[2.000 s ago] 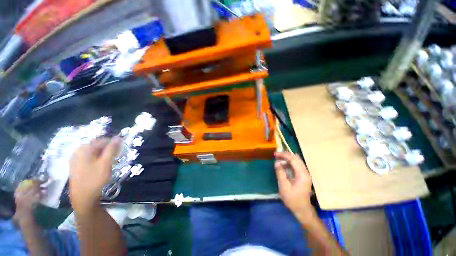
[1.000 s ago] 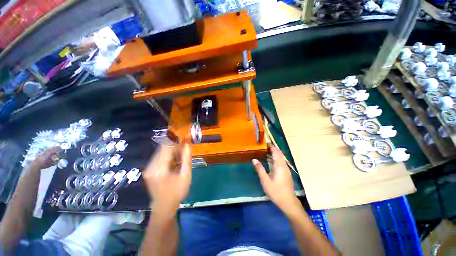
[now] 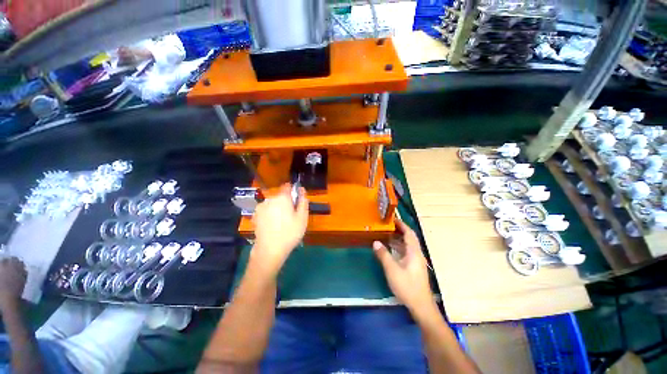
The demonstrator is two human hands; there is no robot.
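The orange press (image 3: 322,219) stands in front of me, its middle plate raised on steel posts. A white lobed head (image 3: 314,158) sits on the black fixture (image 3: 311,179) in the press. My left hand (image 3: 281,219) reaches onto the base and holds the part's metal ring (image 3: 295,193), which is mostly hidden by the fingers. The black bar (image 3: 319,208) lies just right of this hand. My right hand (image 3: 401,256) rests at the base's front right corner, thumb and fingers apart; its fingertips are partly hidden and I see no part in it.
At left, rows of ring assemblies (image 3: 117,256) lie on the black mat (image 3: 197,219), with loose lobed heads (image 3: 73,190) beyond. At right, finished-looking rows (image 3: 512,212) lie on a cardboard sheet (image 3: 428,241), near stacked layers (image 3: 592,197) and a blue crate (image 3: 559,343). Another person's hand (image 3: 12,277) is far left.
My left hand has moved forward and slightly right, closer to the fixture, with the ring. The view has shifted. The neighbour's hand has moved back from the loose heads.
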